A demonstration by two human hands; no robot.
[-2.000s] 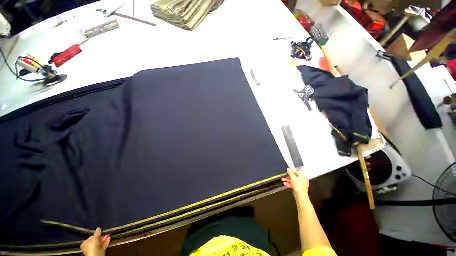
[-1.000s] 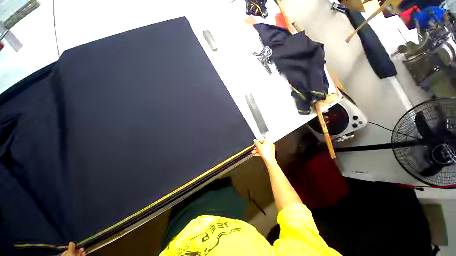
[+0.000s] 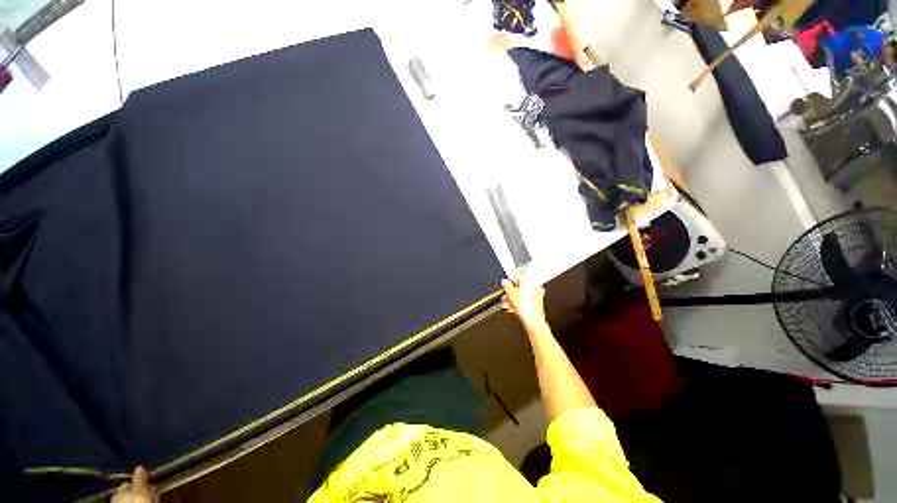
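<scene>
Dark navy fabric (image 3: 295, 216) lies flat over the table, loose and rumpled at the far left. A thin yellow selvedge (image 3: 344, 377) runs along its near edge, above other ply edges. My right hand (image 3: 522, 298) pinches the fabric's near right corner at the table edge. My left hand (image 3: 136, 487) is at the near edge at lower left, partly cut off by the frame's bottom, with its fingers on the selvedge. A grey metal bar (image 3: 508, 225) lies just right of the fabric's end, and a smaller grey weight (image 3: 421, 79) lies farther up.
Shears (image 3: 528, 116) lie beside dark scrap cloth (image 3: 597, 123) at the table's right corner. A wooden ruler (image 3: 644, 263) hangs over the edge there. A floor fan (image 3: 848, 295) stands at the right. A white device with a round dark top (image 3: 696, 231) is below the corner.
Since two seconds ago the view has shifted right, so the cutter and folded cloth are out of view. The fabric between my hands looks smoother at the left. Both hands remain at the near edge.
</scene>
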